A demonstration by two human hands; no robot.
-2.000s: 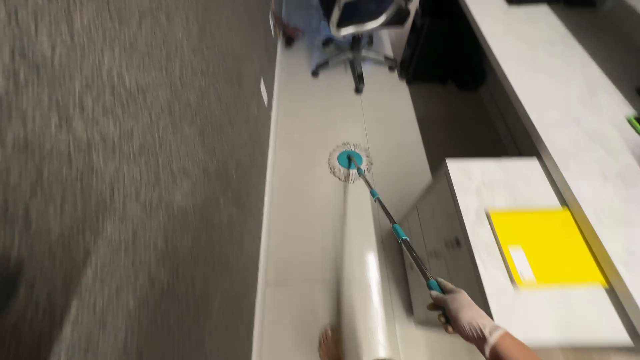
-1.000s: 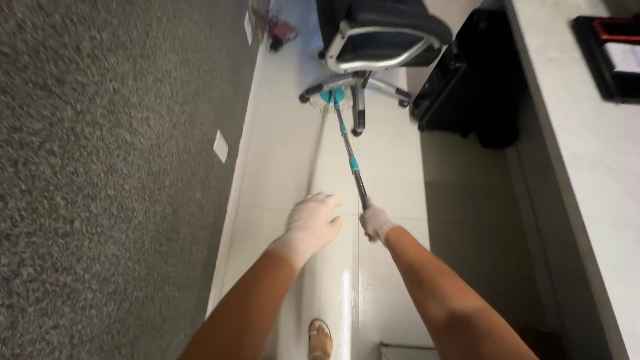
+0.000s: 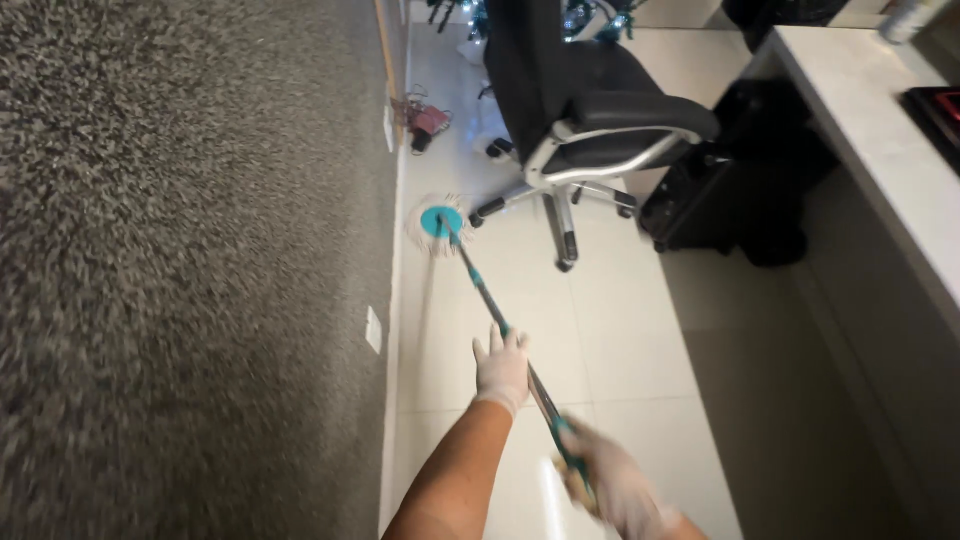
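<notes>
A spin mop with a teal disc head (image 3: 441, 222) and pale string fringe lies on the light tiled floor, close to the skirting of the textured grey wall. Its metal and teal pole slants down toward the lower right. My right hand (image 3: 600, 469), in a pale glove and blurred, is closed around the teal grip at the pole's near end. Farther up, my left hand (image 3: 502, 367), gloved too, is at the pole's left side with its fingers spread; it does not grip the pole.
A black office chair (image 3: 600, 112) on a wheeled base stands right of the mop head. Behind it are lit tinsel decorations. A reddish object with cords (image 3: 427, 120) lies by the wall. On the right are a white desk (image 3: 862, 127) and a black case (image 3: 697, 195) beneath it.
The mop head has moved from under the chair's base to the floor beside the wall. My left hand, apart from the pole one second ago, is now beside it.
</notes>
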